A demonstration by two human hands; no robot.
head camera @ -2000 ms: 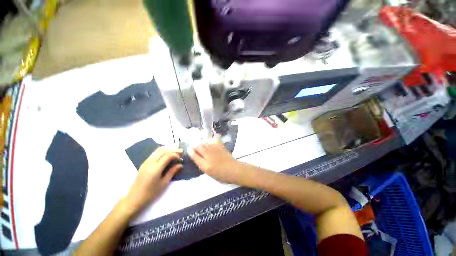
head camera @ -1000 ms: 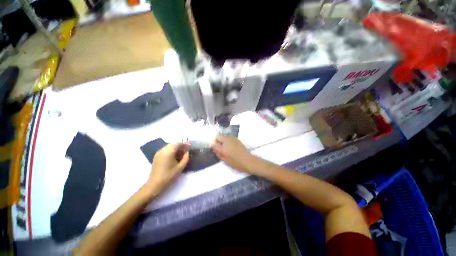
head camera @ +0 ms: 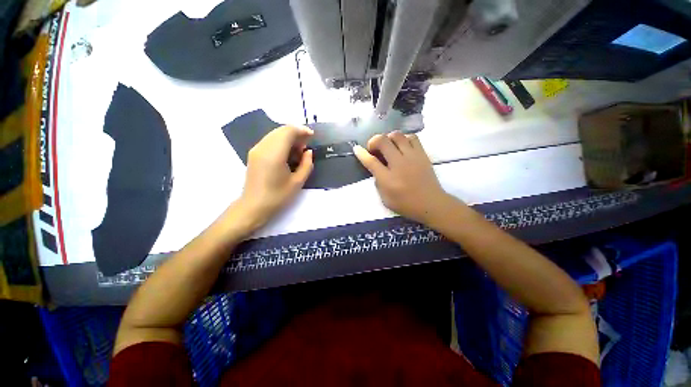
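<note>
A dark curved facing (head camera: 337,177) lies on the white table under the sewing machine's needle area (head camera: 362,106). A small black label (head camera: 332,150) with pale marks lies on the facing between my hands. My left hand (head camera: 279,170) pinches the label's left end, thumb and finger together. My right hand (head camera: 398,168) is at the label's right end, fingers bent and pressed on label and facing. Whether the label is stitched cannot be told.
Another facing with a label (head camera: 220,47) lies behind at left. A plain dark facing (head camera: 138,181) lies at far left. Red and dark sticks (head camera: 494,96), a yellow piece (head camera: 555,88) and a brown box (head camera: 633,143) are at right. Blue baskets (head camera: 640,302) sit below the ruler-marked edge (head camera: 364,243).
The view has tilted down and come closer to the table. Both hands remain at the facing by the needle; the label between them now shows clearly.
</note>
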